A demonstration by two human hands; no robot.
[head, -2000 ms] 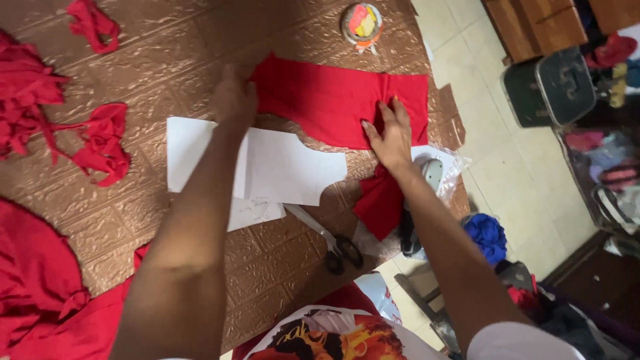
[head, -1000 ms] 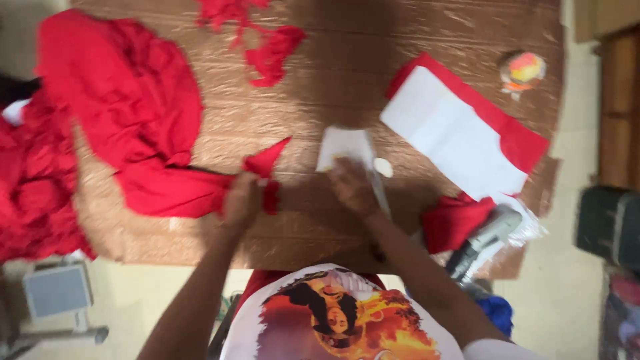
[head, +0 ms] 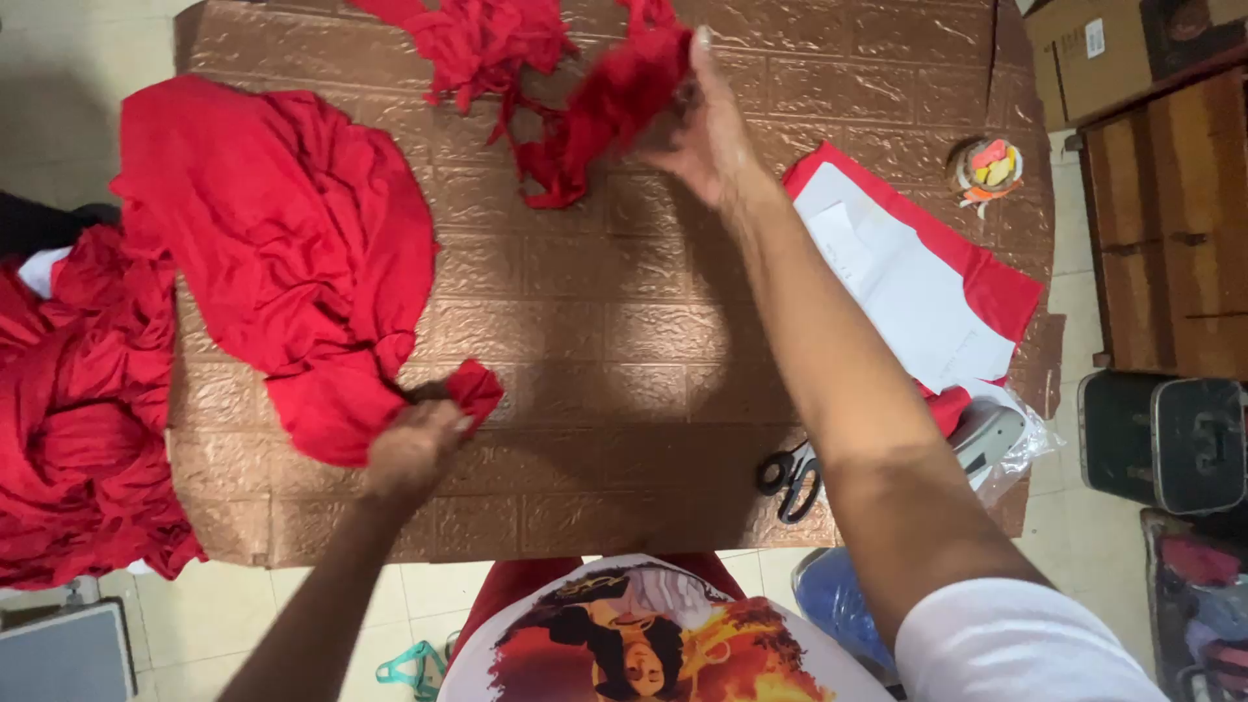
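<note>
My left hand (head: 417, 441) grips a small piece of red fabric (head: 475, 392) beside a large bunched red cloth (head: 283, 224) on the table's left. Reaching to the far side, my right hand (head: 710, 132) has its fingers apart next to blurred red fabric scraps (head: 624, 93); whether it holds them is unclear. A white paper pattern piece (head: 897, 273) lies on flat red fabric (head: 999, 292) at the right. Black-handled scissors (head: 795, 480) are partly under my right forearm.
The table has a brown brick-textured cover (head: 604, 322). A jar of colourful items (head: 990, 168) stands at the right, near a grey device (head: 990, 439) by clear plastic. More red cloth (head: 88, 429) hangs at the left edge. Wooden drawers (head: 1170, 234) and a dark green container (head: 1160, 439) are beyond the right edge.
My right hand has moved from the near middle of the table to the scraps at the far side. The white piece near it one second ago no longer shows there. The view has shifted.
</note>
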